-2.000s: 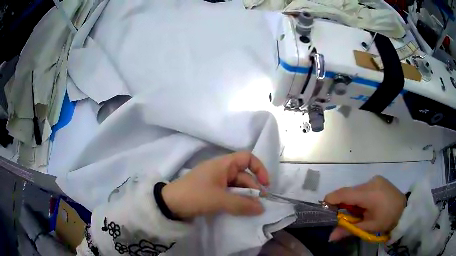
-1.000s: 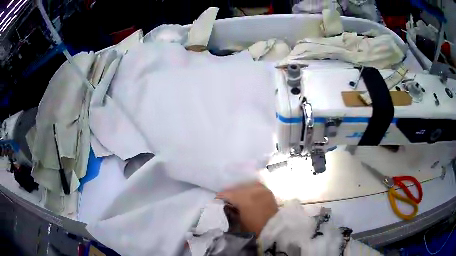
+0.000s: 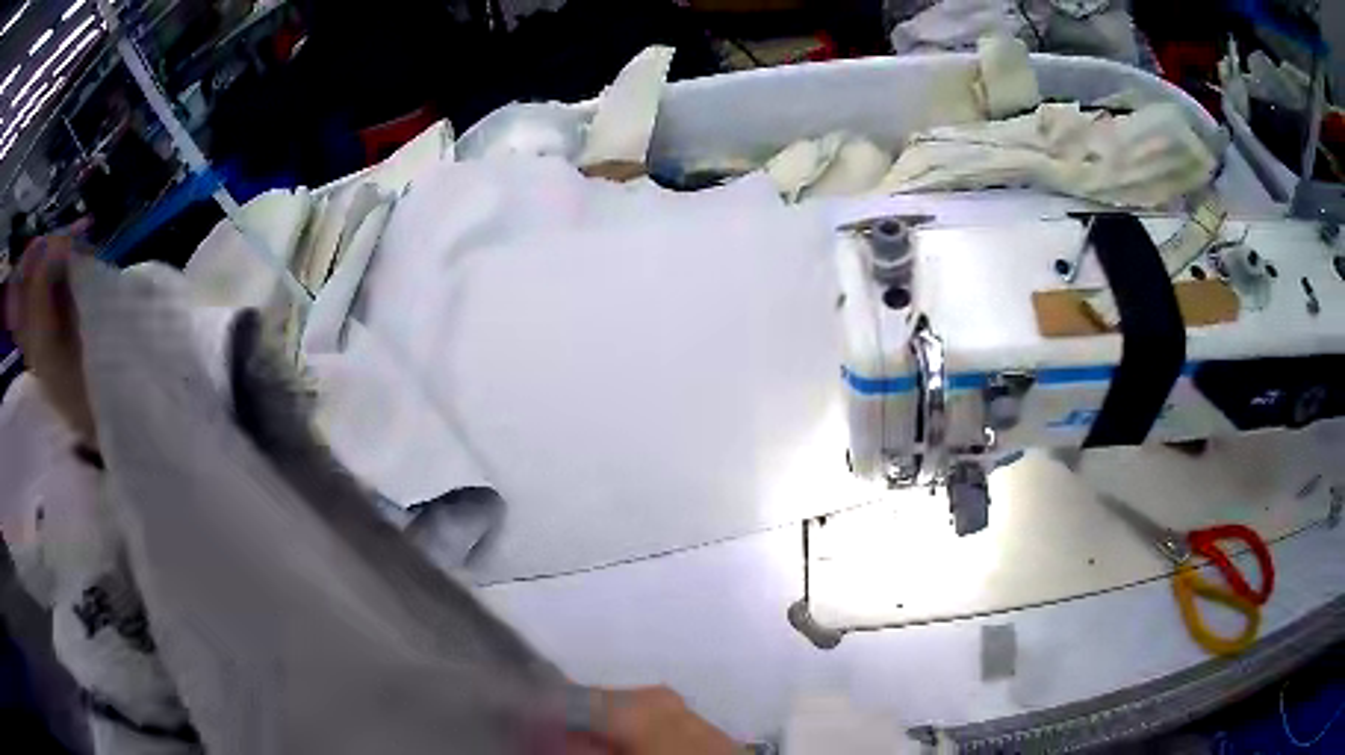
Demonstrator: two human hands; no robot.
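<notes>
A garment panel, grey side showing and blurred, is stretched from far left down to the bottom edge. My left hand, blurred at the left edge, grips its raised upper end. My right hand, cut off by the bottom edge, holds its lower end. A large pale panel lies flat behind it, left of the sewing machine head. The presser foot area is lit, and its detail is washed out.
Scissors with red and yellow handles lie right of the needle area. Cream pieces lie at the pale trough behind. A cream bundle hangs at the left. A marked grey strip runs along the front edge.
The scissors went from my right hand onto the table. The front panel is lifted and drawn left, grey side showing, uncovering the table in front. My left hand has moved to far left.
</notes>
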